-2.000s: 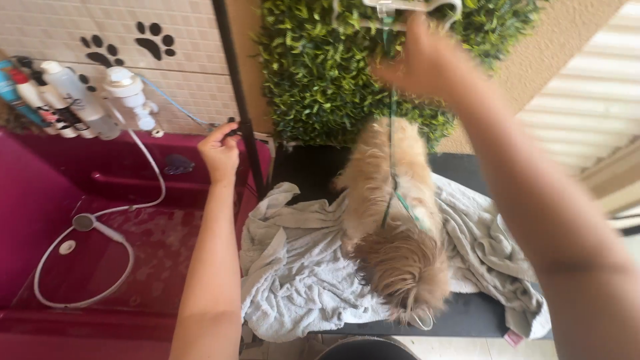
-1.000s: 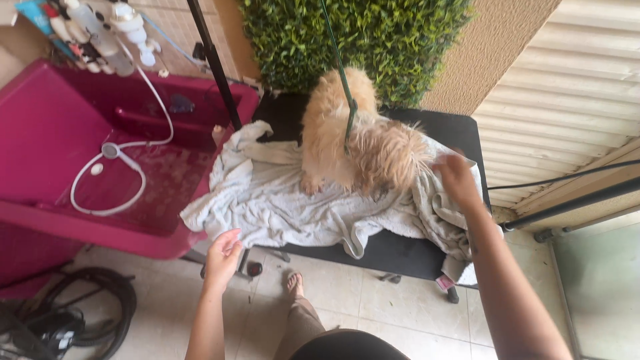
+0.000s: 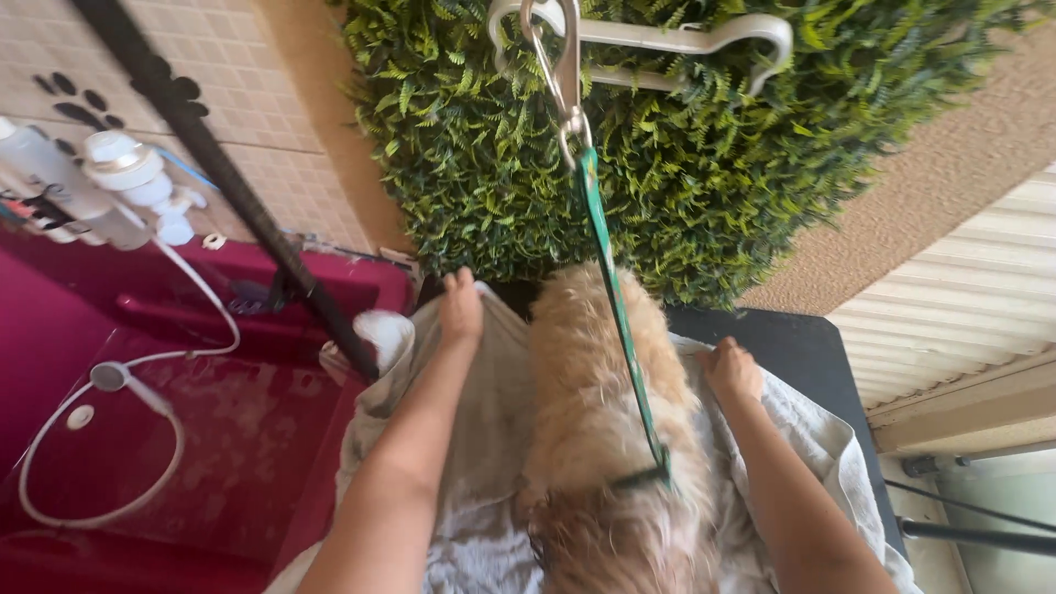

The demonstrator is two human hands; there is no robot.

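Note:
A wet, tan long-haired dog (image 3: 610,371) stands on a light grey towel (image 3: 487,396) over a black grooming table (image 3: 792,346), its head toward me. A green leash strap (image 3: 617,305) runs from its neck up to a metal snap hook (image 3: 565,74). To the dog's left, my left hand (image 3: 461,309) grips the towel's far edge and lifts it a little. On the other side my right hand (image 3: 733,370) is closed on the towel's edge near the dog's flank.
At left is a magenta tub (image 3: 247,429) with a white shower hose (image 3: 177,462) and bottles (image 3: 74,181) above it. A black pole (image 3: 223,181) slants between tub and table. Behind the dog are a leafy green panel (image 3: 495,140) and a white bracket (image 3: 685,37).
Both hands have moved to the towel's far edge and taken hold of it. The dog, turned sideways a second ago, now has its back in line with my view. The view is closer.

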